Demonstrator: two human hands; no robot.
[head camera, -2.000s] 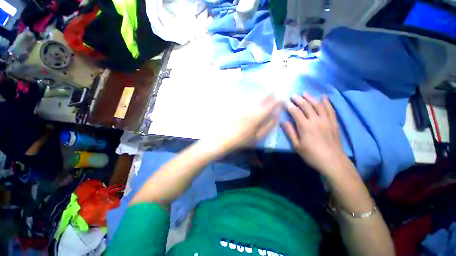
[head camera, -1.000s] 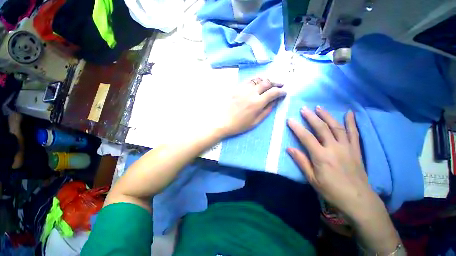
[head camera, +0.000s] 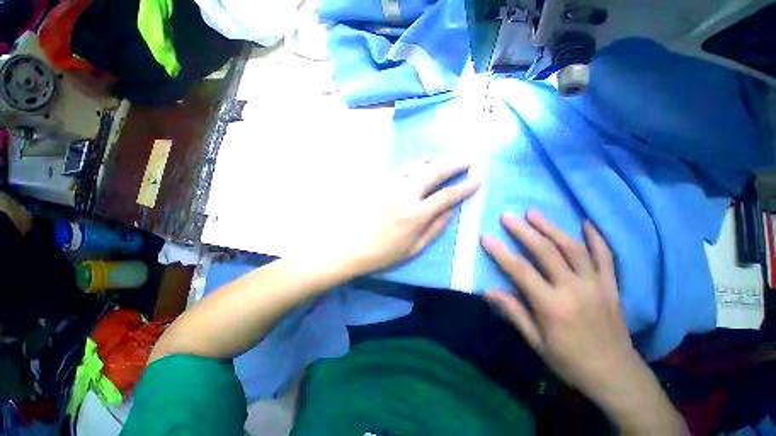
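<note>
A light blue fabric panel lies flat under the lit needle area and bunches at the right. A white tape runs on it from the needle area to the table's front edge. My left hand lies on the panel left of the tape, fingertips at the tape's edge. My right hand lies on the panel right of the tape, palm down, fingers spread. The sewing machine head stands above at top right. Glare hides the stitching point.
Folded blue cloth with white stripes lies beyond the needle at left. A white cloth bundle and black and neon garments are at top left. Loose blue cloth lies below the table edge. A dark tool is at right.
The panel's left edge shows more beyond my left hand. Both hands have shifted slightly back towards my body, away from the needle. The view has shifted slightly.
</note>
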